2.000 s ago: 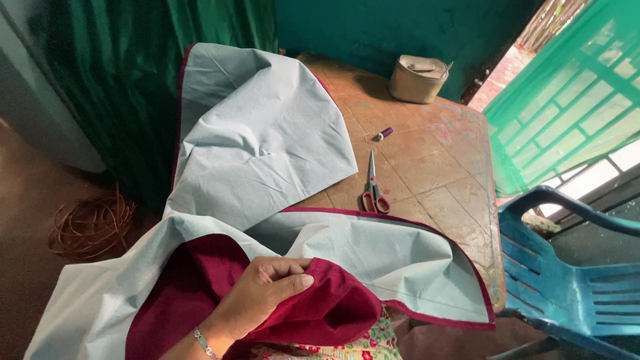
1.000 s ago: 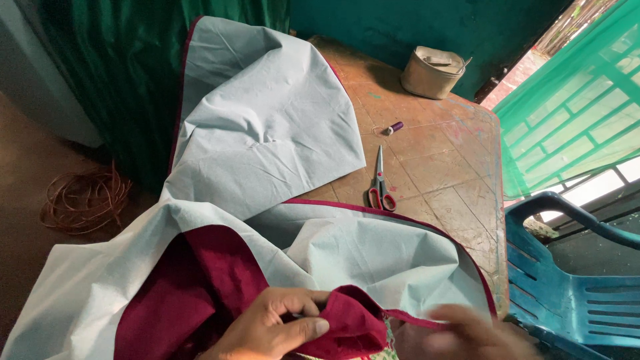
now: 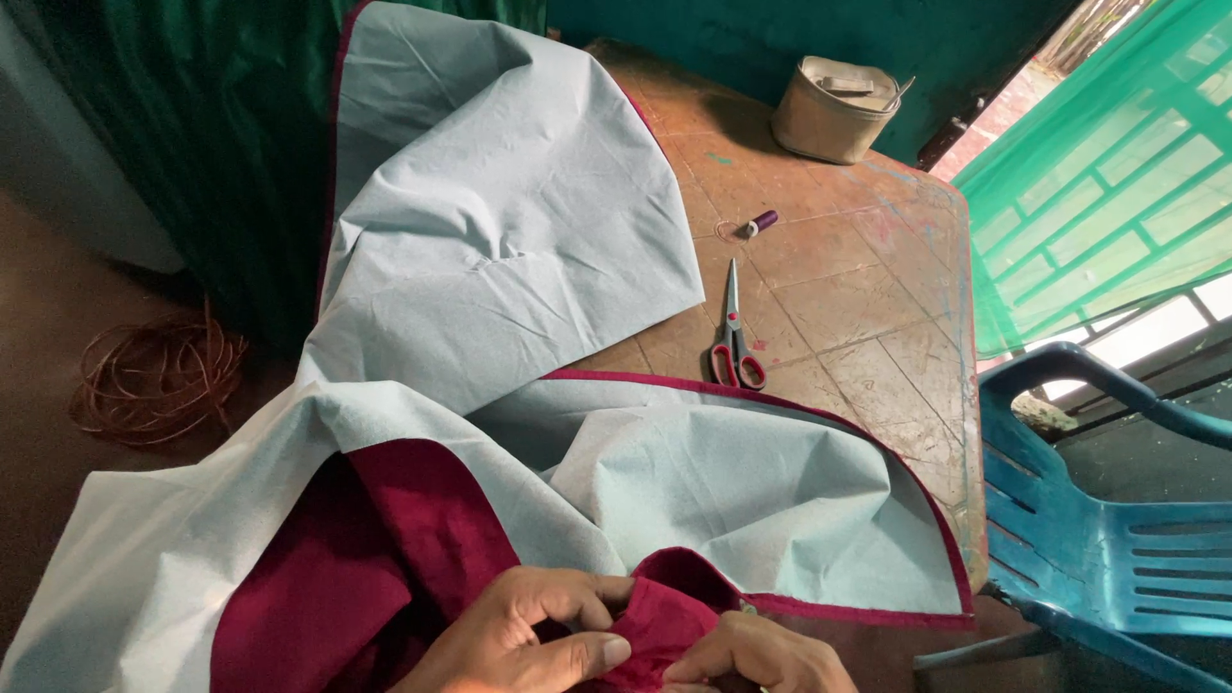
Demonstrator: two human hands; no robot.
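At the bottom of the head view, my left hand [image 3: 539,626] pinches a fold of dark red cloth [image 3: 664,626] between thumb and fingers. My right hand [image 3: 760,654] grips the same fold from the right, its fingertips low on the cloth. Whether a needle is held cannot be told. The red cloth joins a large pale grey-white cloth [image 3: 539,221] with narrow dark red edging, which lies rumpled over the table and hangs down at the left. Scissors [image 3: 733,337] with red and black handles lie beside it, blades pointing away. Beyond them rests a purple thread spool [image 3: 762,223].
A beige pouch [image 3: 835,111] stands at the far right of the brown table [image 3: 866,289]. A blue plastic chair [image 3: 1116,520] is at the right, near a sheer green curtain [image 3: 1097,183]. Coiled reddish wire or cord [image 3: 159,375] lies on the floor at the left.
My right hand, out of view two seconds ago, came in blurred at the lower right and now grips the red cloth. My left hand has moved right and lower, still holding the cloth.
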